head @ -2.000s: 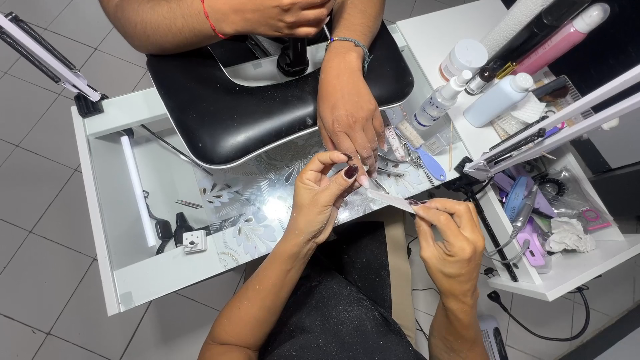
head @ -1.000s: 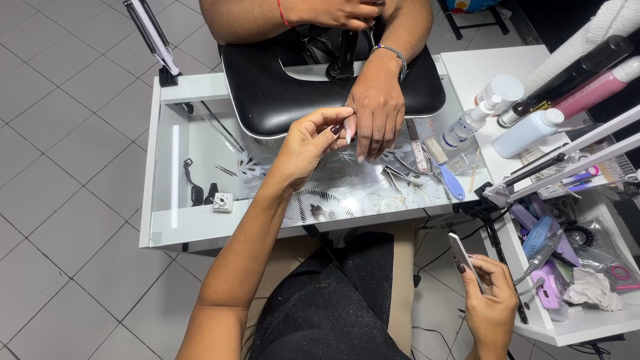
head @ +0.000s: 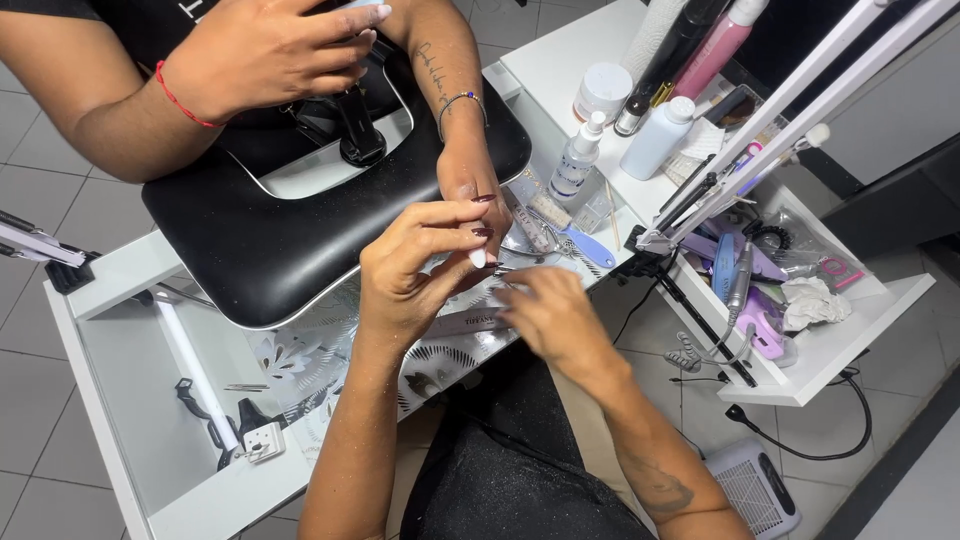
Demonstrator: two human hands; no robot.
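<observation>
My left hand [head: 420, 262] pinches a finger of the other person's hand [head: 472, 187], whose white nail points down between my fingers. That hand rests over the edge of a black cushioned armrest [head: 337, 240]. My right hand [head: 555, 315] is blurred, at the table edge just right of my left; whether it holds anything is hard to tell. A nail file [head: 465, 322] lies on the patterned glass tabletop [head: 330, 375], between my two hands. Metal nippers [head: 559, 247] and a blue-handled nail brush [head: 589, 244] lie beyond my right hand.
A clear spray bottle [head: 574, 161], a white jar [head: 602, 91] and a pale blue bottle [head: 658, 139] stand at the right. Lamp arms [head: 780, 97] rise beside an open drawer [head: 862, 330] with an electric nail drill [head: 741, 277]. A small white block [head: 262, 442] sits at left.
My right hand has come from the lower right up to the table edge. The file it held before now lies on the tabletop. My left hand still holds the person's finger.
</observation>
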